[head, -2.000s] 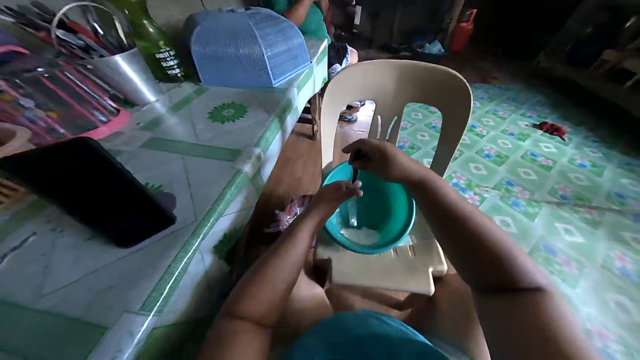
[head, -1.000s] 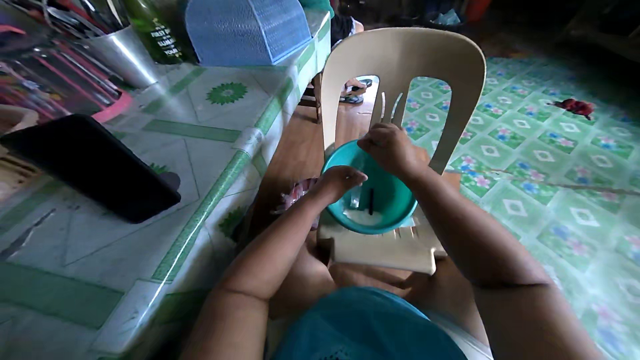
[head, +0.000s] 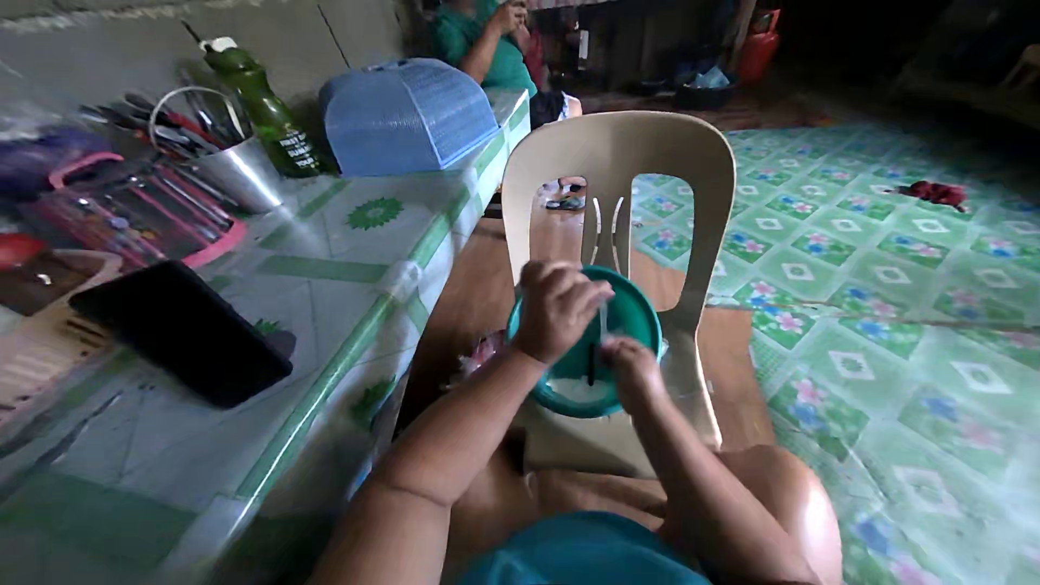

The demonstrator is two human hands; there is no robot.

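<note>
A teal plastic bowl [head: 648, 325] rests on the seat of a beige plastic chair [head: 617, 134]. White material [head: 575, 392] lies in its bottom, and a dark thin handle or stick [head: 591, 366] shows inside. Over the bowl, my left hand [head: 559, 309] is raised, its fingers pinching the top of a narrow clear plastic strip or small bag [head: 604, 318]. Lower and to the right, my right hand [head: 632, 361] closes around the strip's lower end. Both hands are slightly blurred.
Left of the chair, a tiled counter [head: 325, 268] holds a black phone or tablet [head: 183, 333], a metal utensil pail [head: 244, 175], a green bottle [head: 264, 106] and a blue mesh food cover [head: 406, 114]. Another person [head: 487, 49] sits beyond it.
My left hand has risen from low over the bowl to its upper left. My right hand has come down from the bowl's far rim toward its near right side. The view has shifted.
</note>
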